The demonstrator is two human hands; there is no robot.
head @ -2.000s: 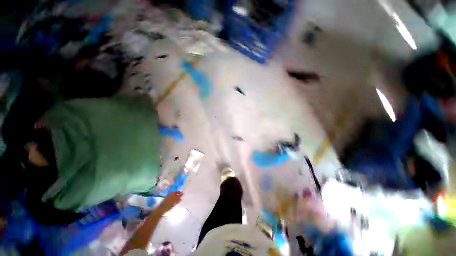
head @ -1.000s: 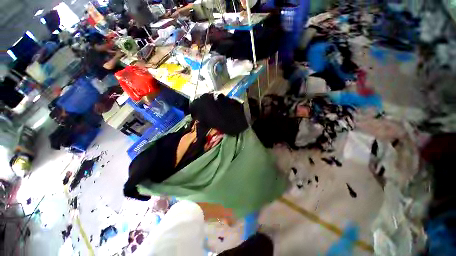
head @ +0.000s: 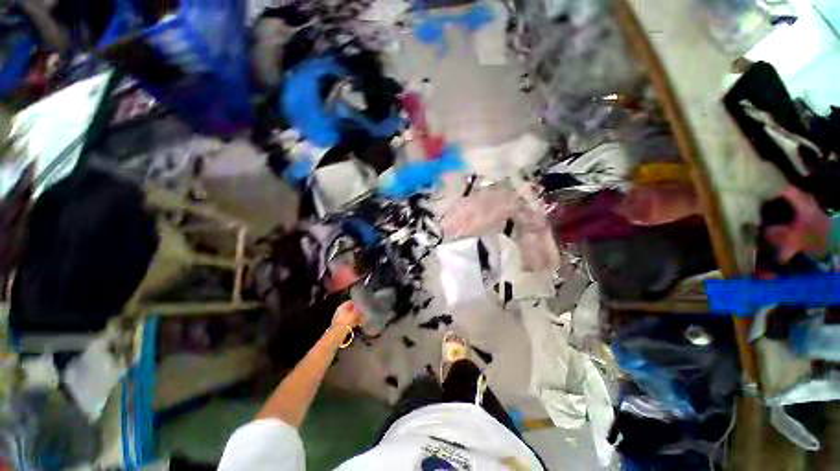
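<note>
My left hand [head: 348,317], bare with a yellow bracelet at the wrist, hangs low at centre-left over the scrap-strewn floor. It is small and blurred; whether its fingers hold anything cannot be told. My right hand is out of the picture. Dark scraps [head: 436,321] lie around my foot. A white flat piece [head: 460,271] lies just ahead of my foot, with long pale offcuts [head: 550,354] to its right. A heap of black-and-white cut pieces [head: 396,248] lies beyond my left hand.
A blue crate [head: 207,64] stands at the upper left. Blue plastic [head: 309,101] and a red scrap [head: 422,124] lie ahead. A long pale table with a brown edge [head: 677,120] runs along the right. A black mass [head: 83,248] is at the left.
The view has turned right and down. The green cloth with black pieces no longer shows at centre; only a dim green patch remains low left. My left arm has come into view.
</note>
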